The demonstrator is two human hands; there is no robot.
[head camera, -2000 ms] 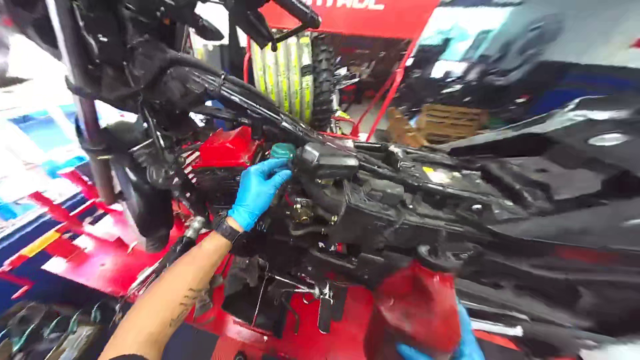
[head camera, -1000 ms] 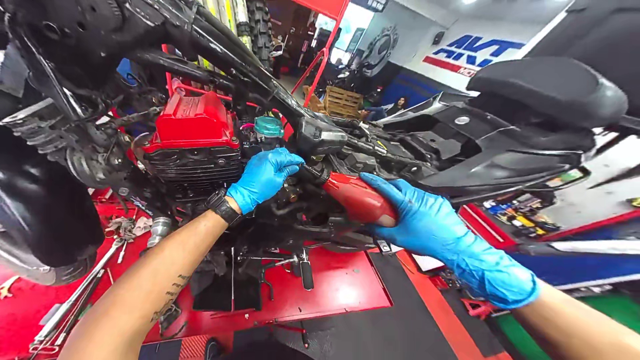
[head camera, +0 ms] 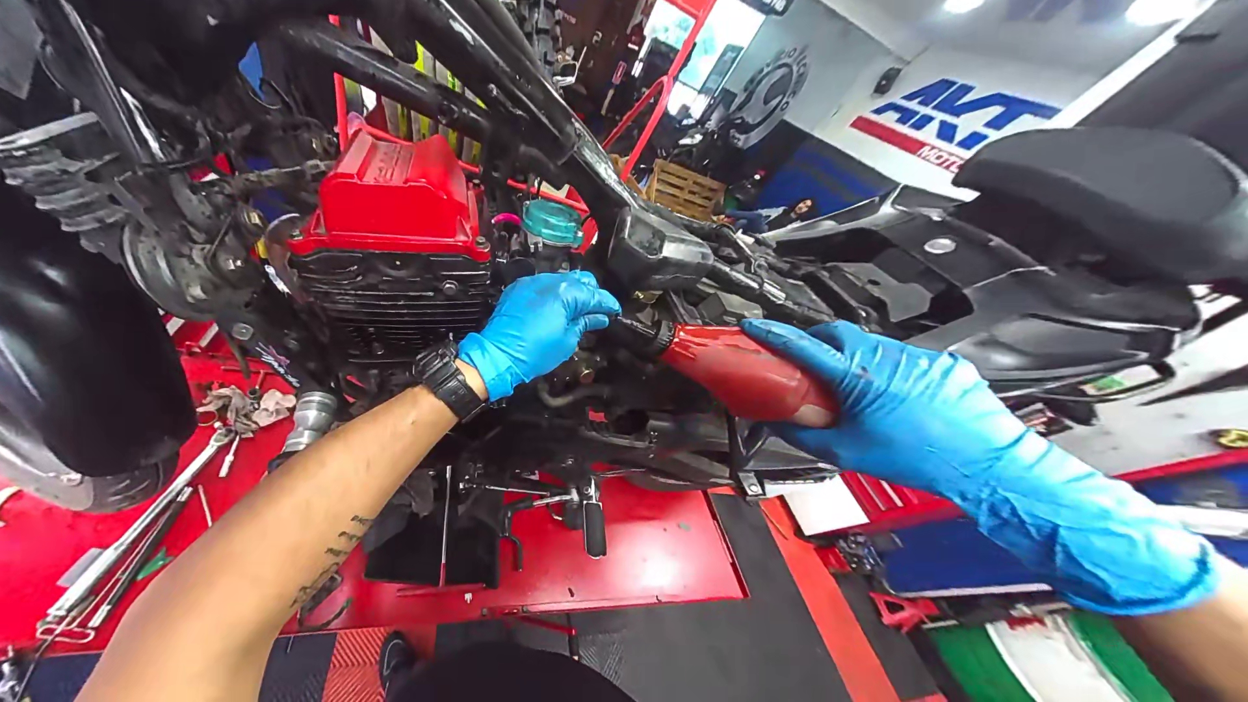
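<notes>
My right hand (head camera: 877, 400), in a blue glove, is closed around a red squeeze bottle (head camera: 746, 370) tilted with its black nozzle (head camera: 639, 334) toward the left. The fingertips of my gloved left hand (head camera: 546, 327) meet at the nozzle's tip; whether they pinch it or something beside it is hidden. Both hands are over the middle of a partly stripped motorcycle. Left of them is the engine's red valve cover (head camera: 395, 195) above black cooling fins (head camera: 395, 297). A teal round cap-like part (head camera: 553, 223) shows just above my left hand, beside a black frame tube (head camera: 526, 88).
A red lift platform (head camera: 643, 551) lies beneath the motorcycle. A ratchet (head camera: 210, 453), long tools and crumpled rags (head camera: 249, 409) lie on it at left. The front wheel (head camera: 88, 322) is at far left, the seat (head camera: 1102, 200) at right. A person (head camera: 775, 214) is in the background.
Two seconds ago the red bottle was low at the right, apart from my left hand; now its nozzle is at my left fingertips. The view has shifted and shows more of the engine.
</notes>
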